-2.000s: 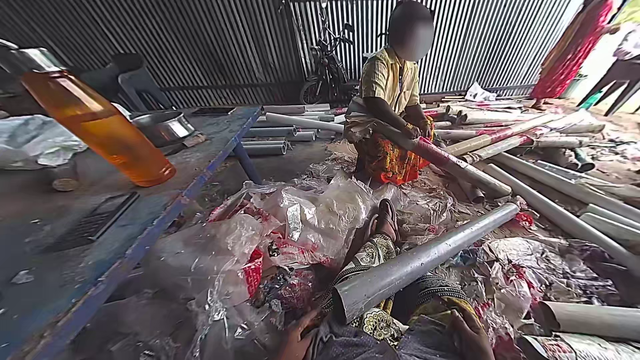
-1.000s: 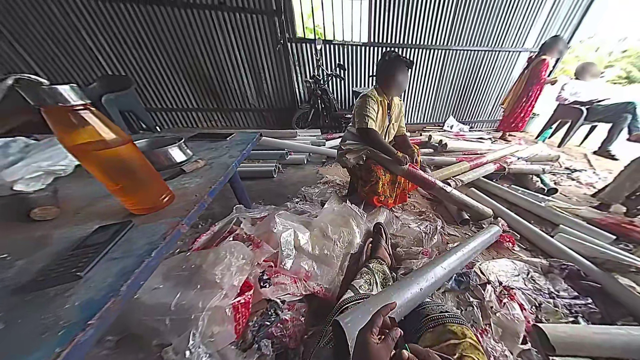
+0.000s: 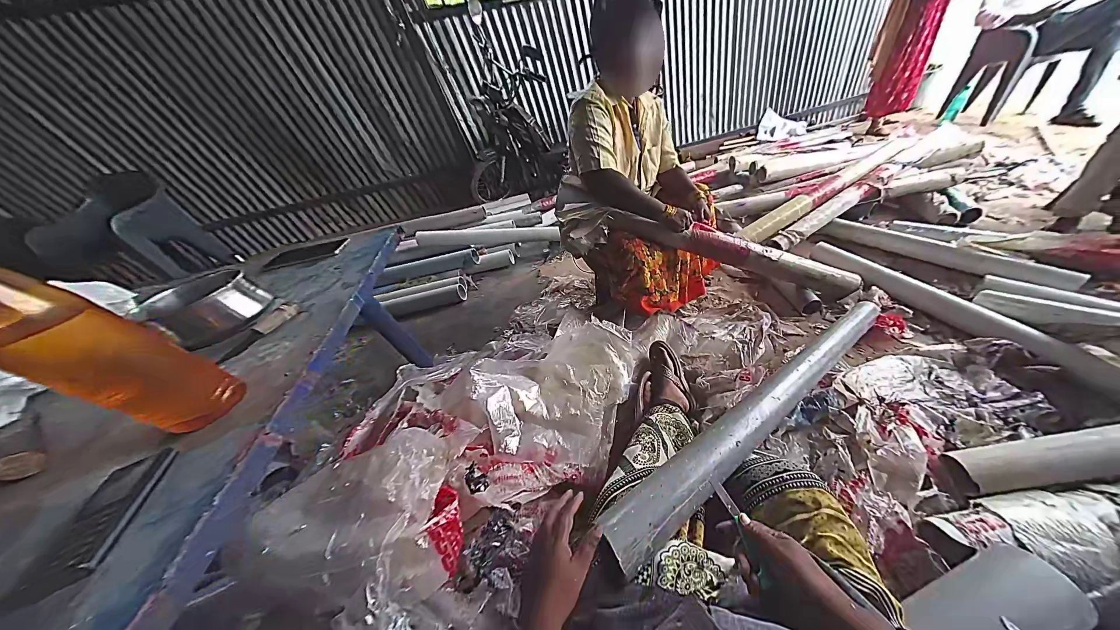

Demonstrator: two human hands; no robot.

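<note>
A grey plastic pipe (image 3: 744, 429) lies slantwise across my lap, its open end toward me. My left hand (image 3: 557, 556) is beside that near end, fingers apart, the thumb close to the rim. My right hand (image 3: 779, 560) is closed on the handle of a small knife (image 3: 728, 503), whose thin blade meets the pipe's right side. Crumpled clear plastic wrapping (image 3: 525, 402) with red print lies left of my legs. Whether my left hand touches the pipe cannot be told.
A co-worker (image 3: 643, 166) sits ahead, holding a pipe with red wrapping (image 3: 752, 254). A blue table (image 3: 289, 411) at left bears an orange bottle (image 3: 114, 350) and a metal pot (image 3: 214, 306). Many pipes (image 3: 989, 315) lie at right. A motorcycle (image 3: 507, 131) stands by the corrugated wall.
My right hand has moved from the pipe's near end to its right side, where the knife shows. My left hand has come into view at the left of the pipe. The view has shifted.
</note>
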